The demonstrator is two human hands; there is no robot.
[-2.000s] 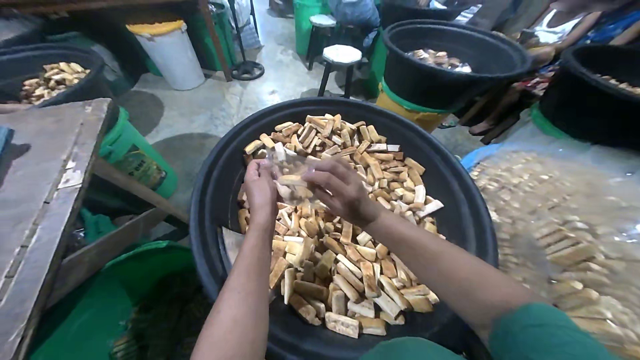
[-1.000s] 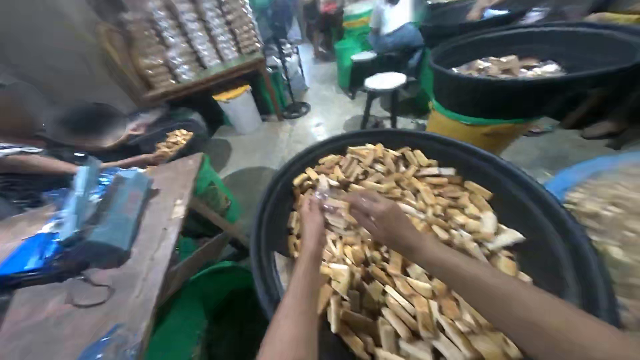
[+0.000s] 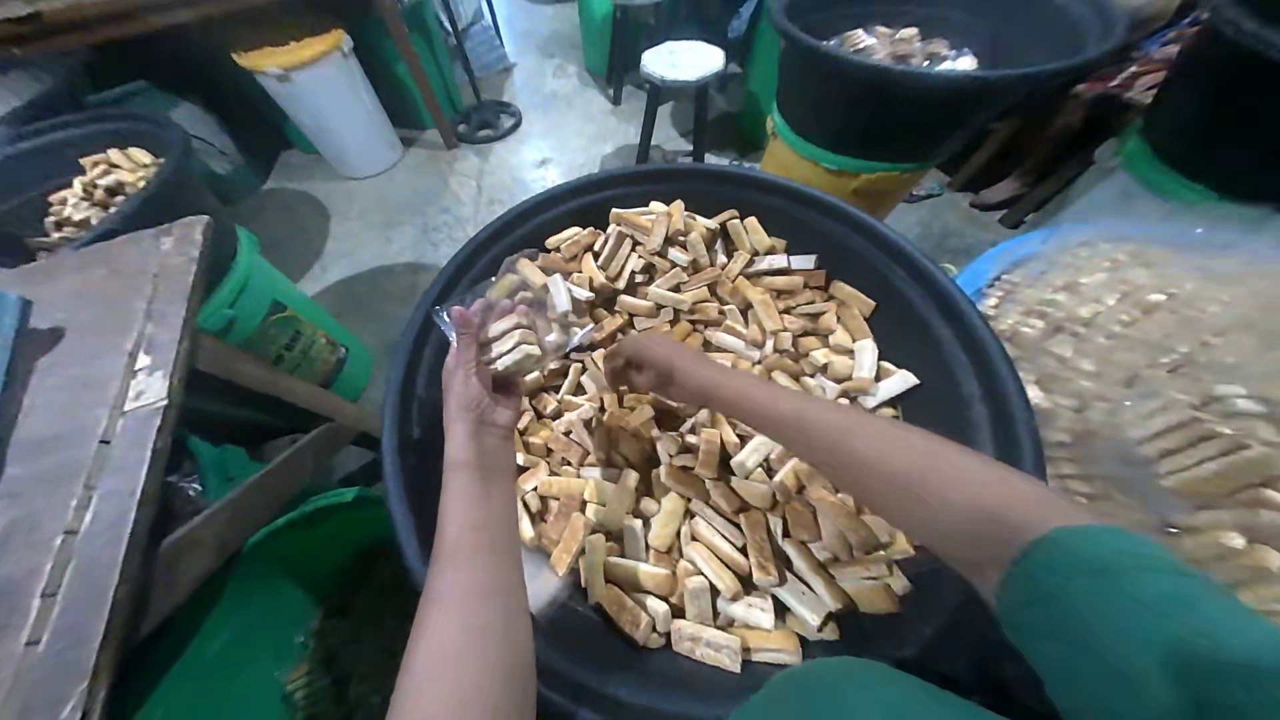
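Observation:
A wide black plastic tub holds a large heap of baked bread sticks, golden brown with pale cut sides. Over its left part, my left hand holds a clear plastic bag with several bread pieces in it. Just right of the bag, my right hand is at the heap, its fingers curled down among the pieces. Whether it grips one is hidden.
A worn wooden table stands at left, above green buckets. Behind are a white bucket, a stool and another black tub. Plastic-covered bread lies at right.
My hands have moved apart: both were at the bag, and now my right hand is on the heap beside it. The view swung away and back.

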